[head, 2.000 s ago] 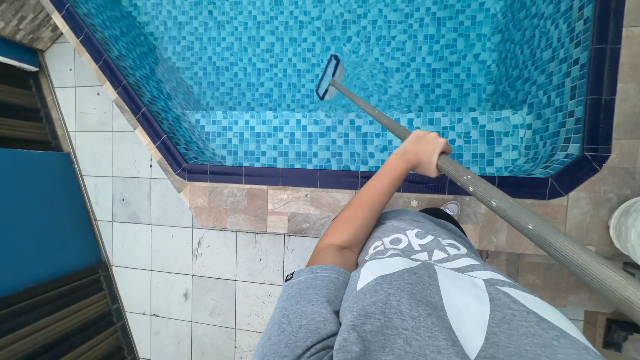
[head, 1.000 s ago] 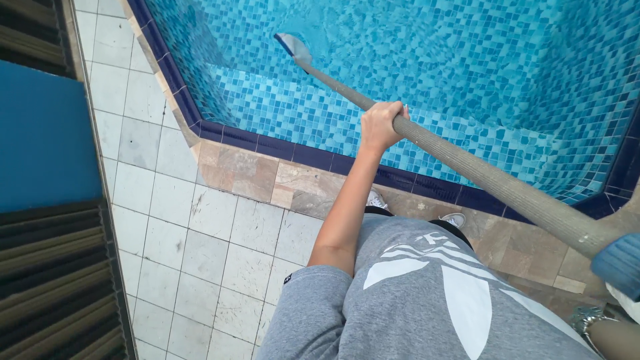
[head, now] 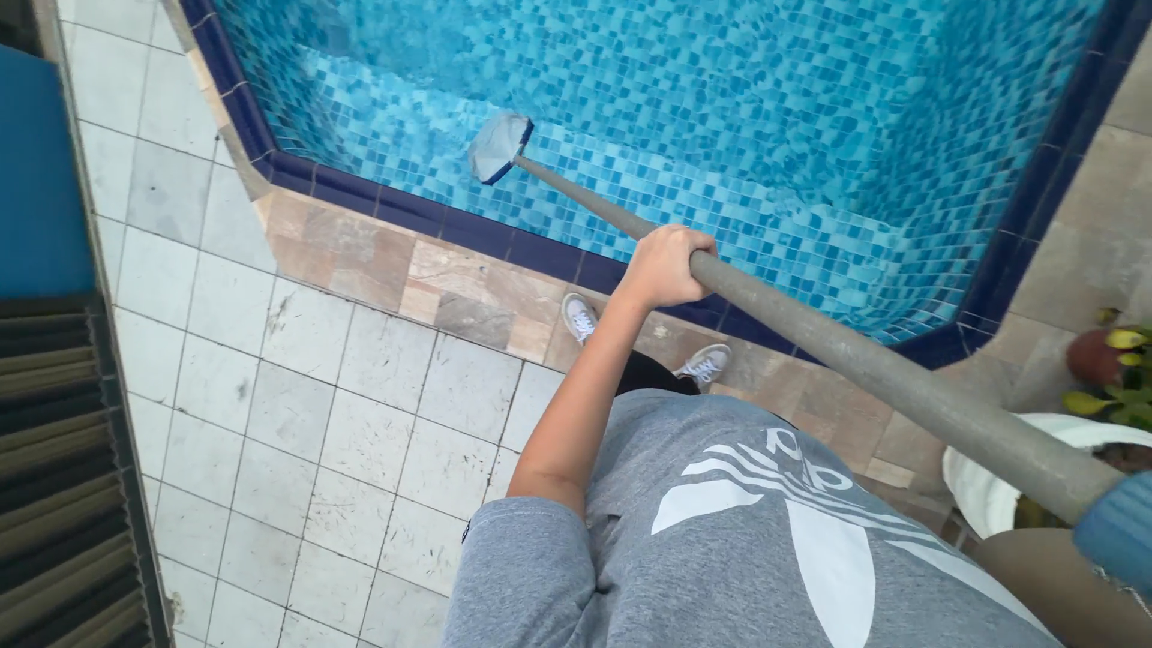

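My left hand (head: 670, 265) is closed around the middle of a long grey pole (head: 828, 346), over the pool's edge. A pool skimmer net (head: 501, 148) with a dark blue rim and pale mesh is at the pole's far end, to the left of the hand. It is over the lighter tiled ledge of the pool; whether it touches the water I cannot tell. The pole runs down to the right edge of the view, where a blue covering (head: 1116, 531) surrounds its near part. Skin and a thin chain show beside this covering, but my right hand itself is out of view.
The blue-tiled pool (head: 684, 90) has a dark blue tiled rim (head: 544, 256) and stone edging (head: 468, 292). My shoes (head: 704, 363) stand on that edging. A white planter (head: 976, 481) and a reddish pot (head: 1093, 355) are at right. Pale floor tiles (head: 360, 432) lie at left.
The skimmer net has moved over the pool's ledge, closer to the near rim. My left hand stays on the pole. The white planter shows more fully as the view shifts.
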